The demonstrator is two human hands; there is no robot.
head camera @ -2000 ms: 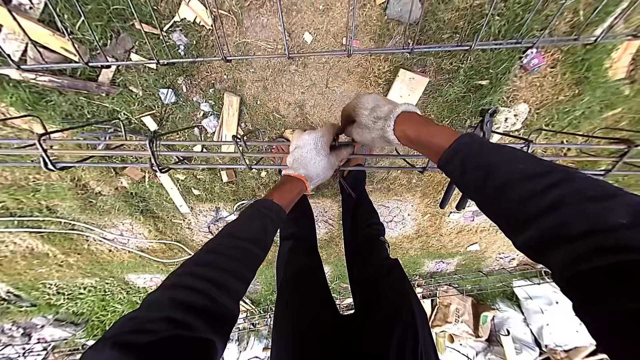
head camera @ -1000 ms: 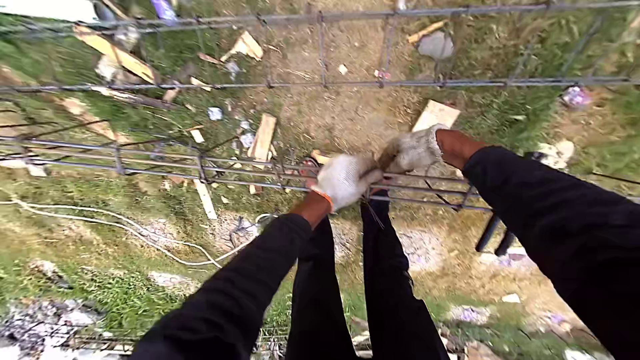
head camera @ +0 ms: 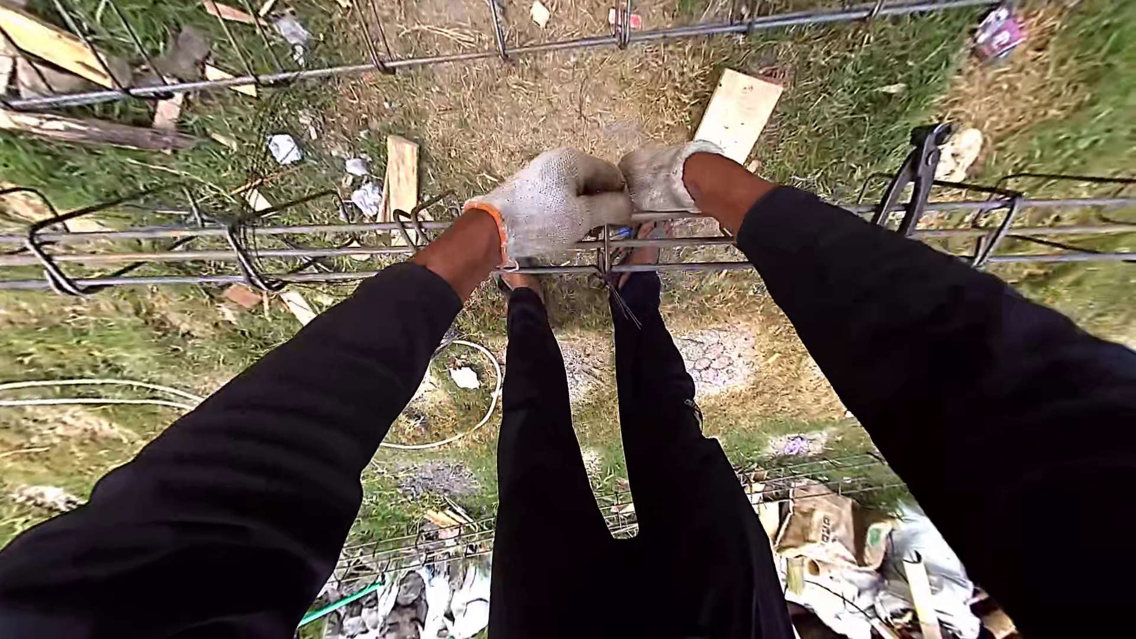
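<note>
Both my hands wear white knitted gloves and meet above a long cage of steel reinforcing bars (head camera: 337, 228) that crosses the view. My left hand (head camera: 559, 200), with an orange cuff, lies over the bars with its fingers curled. Against its fingertips is my right hand (head camera: 661, 180), also curled, at the far edge of the cage. What they hold between them is hidden. Just below them, thin tie wires (head camera: 621, 297) hang from a stirrup at the bars. Dark-handled pliers or nippers (head camera: 914, 177) rest upright against the cage to the right.
Another rebar cage (head camera: 426, 60) runs across the top. Wood offcuts (head camera: 402, 177), a pale board (head camera: 738, 114) and litter lie on the grass. A pale cable or hose (head camera: 493, 390) loops at lower left. Sacks and rubbish (head camera: 825, 524) lie behind wire mesh at lower right.
My hands stay close together over the cage. The right hand was blurred one second ago and now shows more clearly beside the left. The view has shifted.
</note>
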